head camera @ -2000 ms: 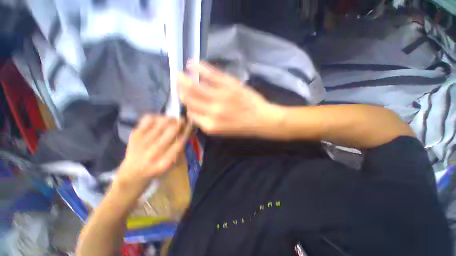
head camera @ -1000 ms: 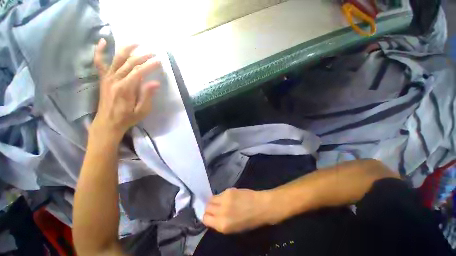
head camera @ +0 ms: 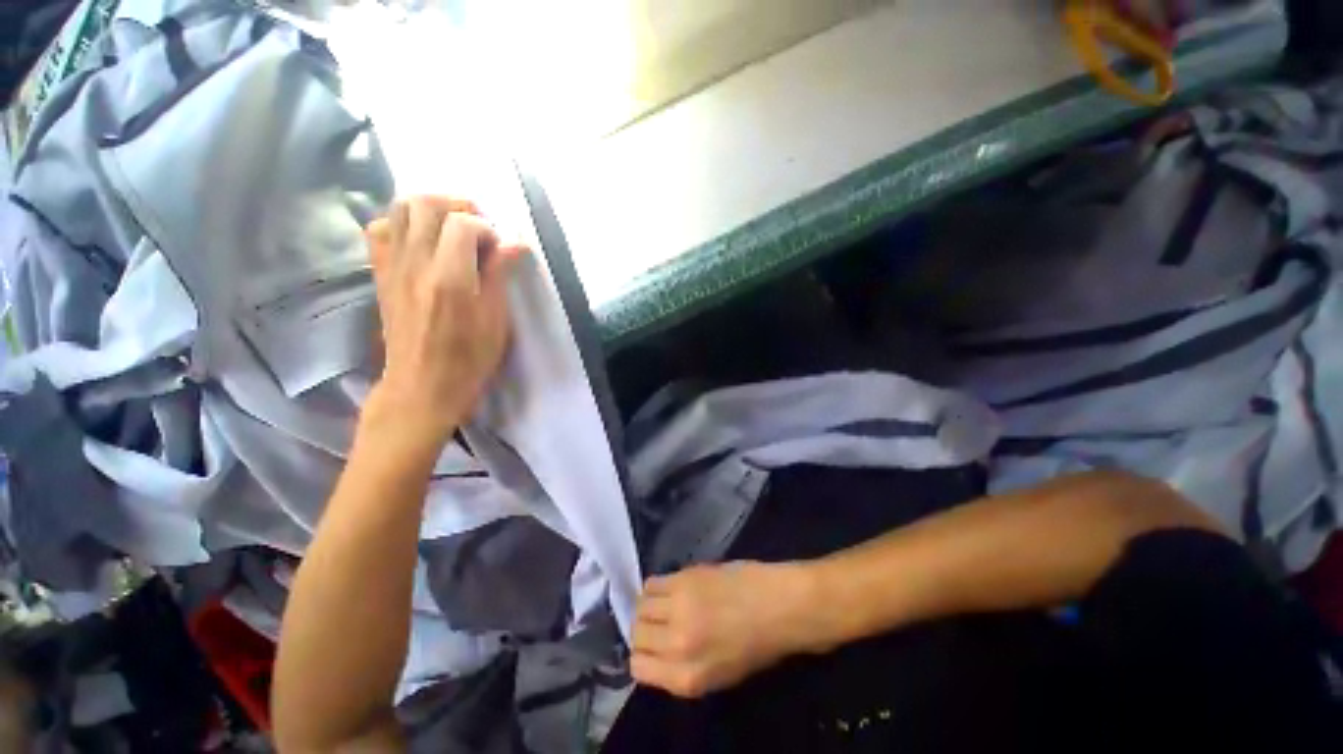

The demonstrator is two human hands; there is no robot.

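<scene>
A pale striped garment panel (head camera: 552,398) with a dark band along its right edge runs from the glare at the machine table down to the lap. My left hand (head camera: 438,287) lies on its upper part with fingers curled; whether it pinches the cloth cannot be told. My right hand (head camera: 692,626) is closed on the lower end of the panel at the lap and holds it taut. More pale grey cloth (head camera: 221,148) hangs in folds left of my left hand. Bright glare hides the needle area.
The white table (head camera: 737,192) has a green front edge (head camera: 884,206). Orange-handled scissors (head camera: 1122,56) lie at its upper right. A heap of striped cloth (head camera: 1149,339) is at the right. A red object (head camera: 233,663) shows low at the left.
My hands have moved from close together to apart along the panel. Since the previous frame, my left hand has curled its fingers and shifted right and slightly down. The table has come into view.
</scene>
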